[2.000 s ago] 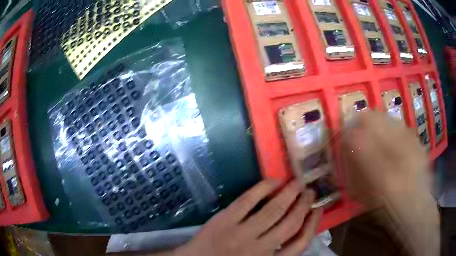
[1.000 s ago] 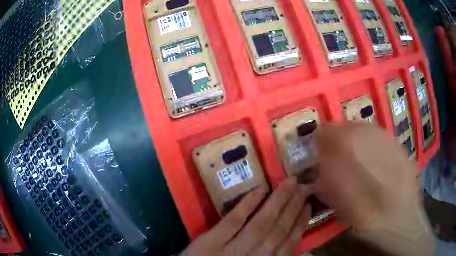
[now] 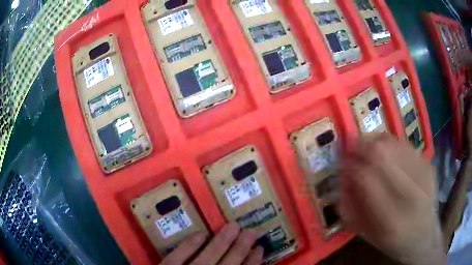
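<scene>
A red tray [image 3: 181, 147] holds two rows of gold phone housings, one per pocket, each with a dark oval window. My left hand [image 3: 222, 248] is at the bottom edge, its fingertips resting on the lower part of a front-row phone housing [image 3: 243, 178]. My right hand [image 3: 388, 191] is blurred and lies over the right side of another front-row phone housing [image 3: 313, 147]. The blur hides its fingertips and whether they hold anything.
A yellow sheet with dark dots [image 3: 39, 44] lies at the upper left. Black pieces under clear film [image 3: 31, 222] lie at the lower left. Another red tray [image 3: 453, 62] is at the far right, with part of a person's arm [image 3: 463, 186] beside it.
The view has shifted right along the tray, whose left edge now shows. My left hand now touches a different part of the front row. My right hand stays over a front-row housing.
</scene>
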